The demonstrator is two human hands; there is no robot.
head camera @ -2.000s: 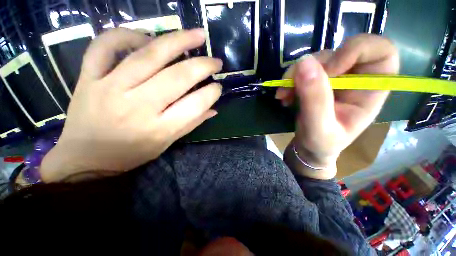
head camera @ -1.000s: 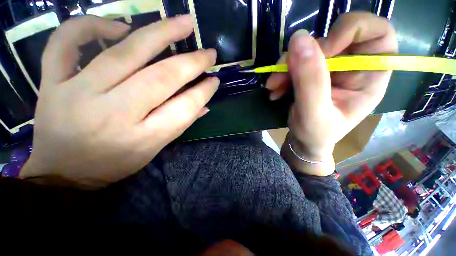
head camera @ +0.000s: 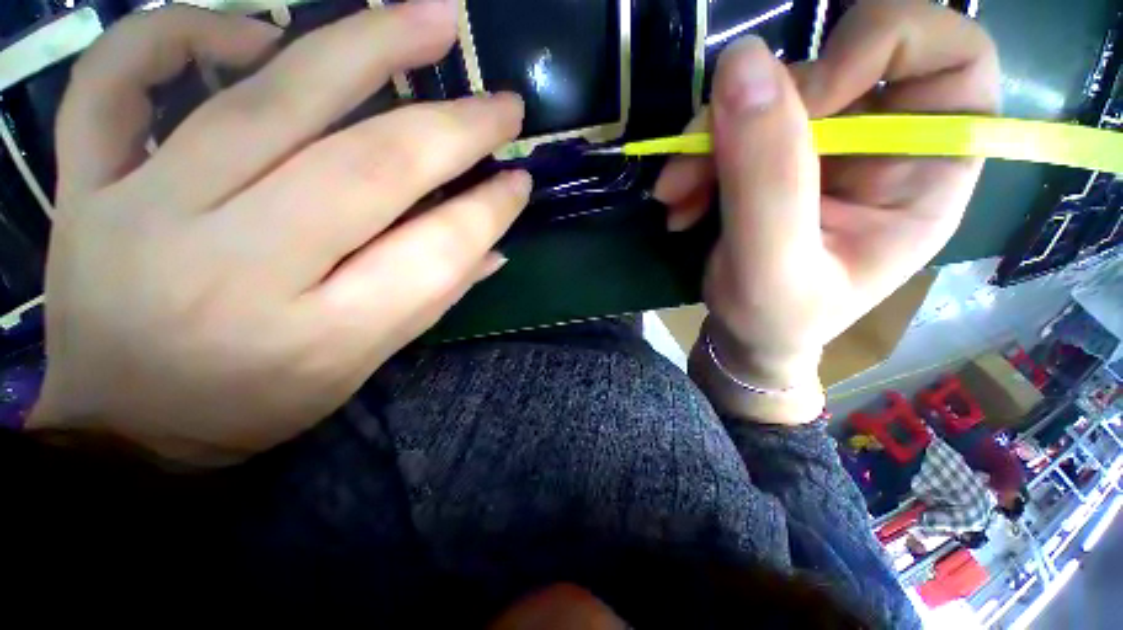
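My right hand [head camera: 788, 197] is shut on bright yellow tweezers [head camera: 911, 135], held between thumb and fingers. Their tip points left and lies at the lower edge of a dark glossy framed screen part [head camera: 548, 68] with a pale border. The part sits in a dark glossy blister tray [head camera: 665, 74]. My left hand [head camera: 271, 234] lies palm down over the tray, fingers spread, its fingertips at that part's lower left corner. I cannot tell whether anything small is at the tweezer tip or under the left fingertips.
More framed parts [head camera: 757, 31] stand to both sides, partly covered by my hands. The green bench top [head camera: 579, 277] shows below the tray. An open cardboard box [head camera: 881, 326] is below its edge. Another dark tray [head camera: 1065, 228] is at the right. Red stools and people [head camera: 954, 486] are at the lower right.
The framed parts and both hands have shifted up in the picture. My left hand also shows farther left. The tweezers stay in my right hand, their tip still by the part's lower edge.
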